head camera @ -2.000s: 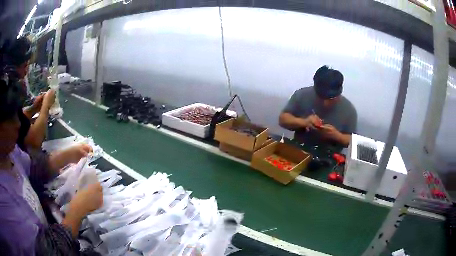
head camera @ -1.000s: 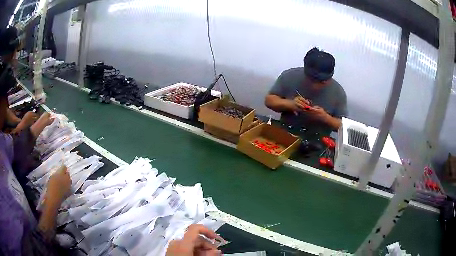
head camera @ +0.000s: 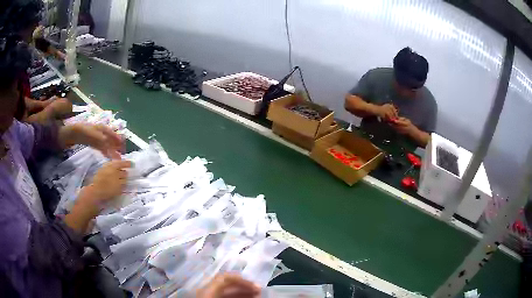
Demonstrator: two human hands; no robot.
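A large overlapping heap of flat white sleeved parts (head camera: 192, 233) lies on the dark worktop beside the belt. My left hand (head camera: 228, 287) is at the bottom edge, just at the near right side of the heap. It is blurred and cut off by the edge, so I cannot tell if it holds anything. A single white strip (head camera: 300, 291) lies flat to the right of this hand, partly cut off. My right hand is out of the picture.
A green conveyor belt (head camera: 245, 169) runs beyond the heap. Across it are cartons (head camera: 348, 157), a white tray (head camera: 236, 93), black parts (head camera: 160, 67), a white box (head camera: 455, 174) and a person (head camera: 394, 93) handling something red. Another worker's hands (head camera: 108, 157) are at left.
The view has shifted. My left hand, absent two seconds ago, came in at the bottom and now sits slightly lower and more blurred. The neighbouring worker's hands have moved together above the heap.
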